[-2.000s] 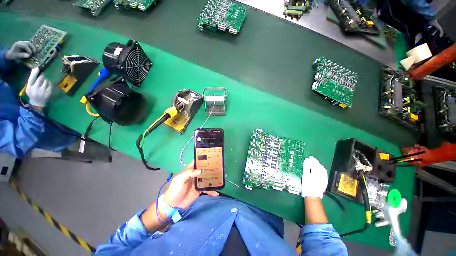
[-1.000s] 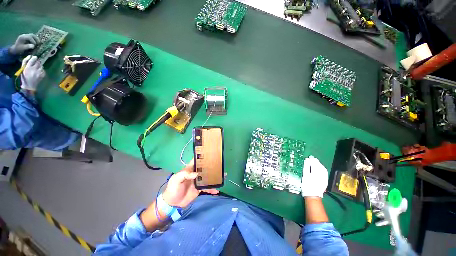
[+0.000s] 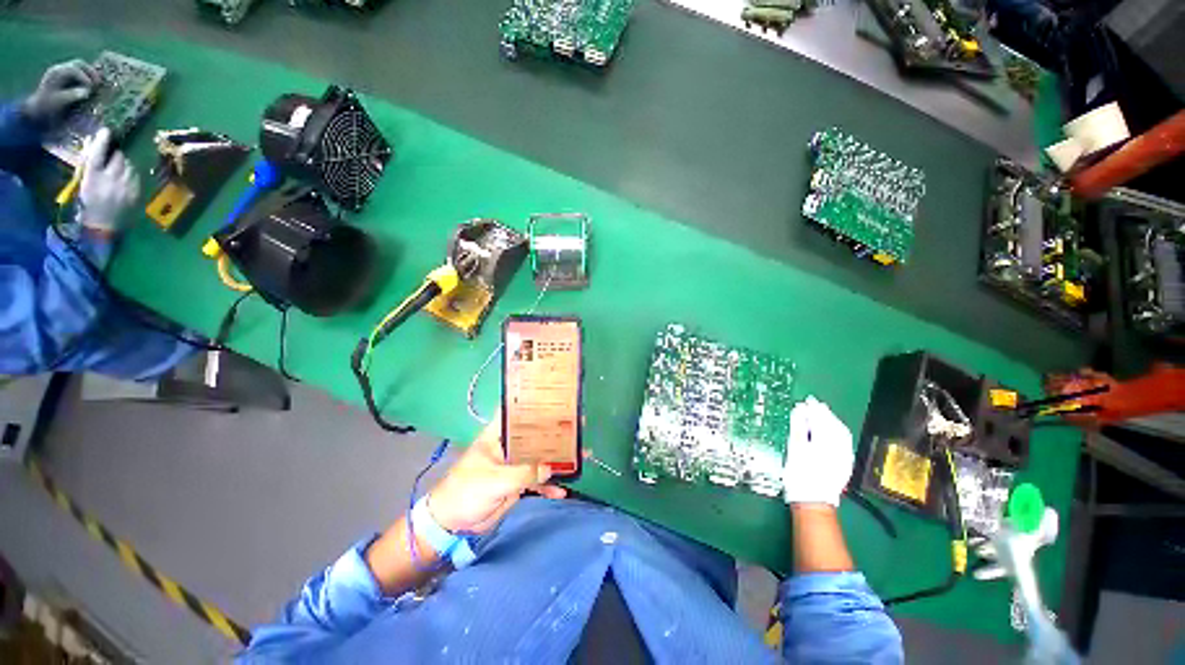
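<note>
My left hand (image 3: 484,490), bare with a blue strap at the wrist, holds a black smartphone (image 3: 543,396) upright with its screen lit and the thumb over the lower screen. My right hand (image 3: 819,455), in a white glove, rests at the right edge of a green circuit board (image 3: 713,411) lying flat on the green mat, solder side up. Its fingers point forward; whether it grips the edge I cannot tell.
Solder reel on stand (image 3: 560,252) and iron stand (image 3: 473,279) are ahead-left; another iron stand (image 3: 906,435) and green-lidded bottle (image 3: 1025,508) right. Black fans (image 3: 312,253) stand left. The conveyor (image 3: 728,169) carries boards. A gloved person works far left.
The phone screen shows different content, and my left thumb has moved lower across it. The boards on the conveyor appear slightly higher in view. My right hand stays at the board's edge.
</note>
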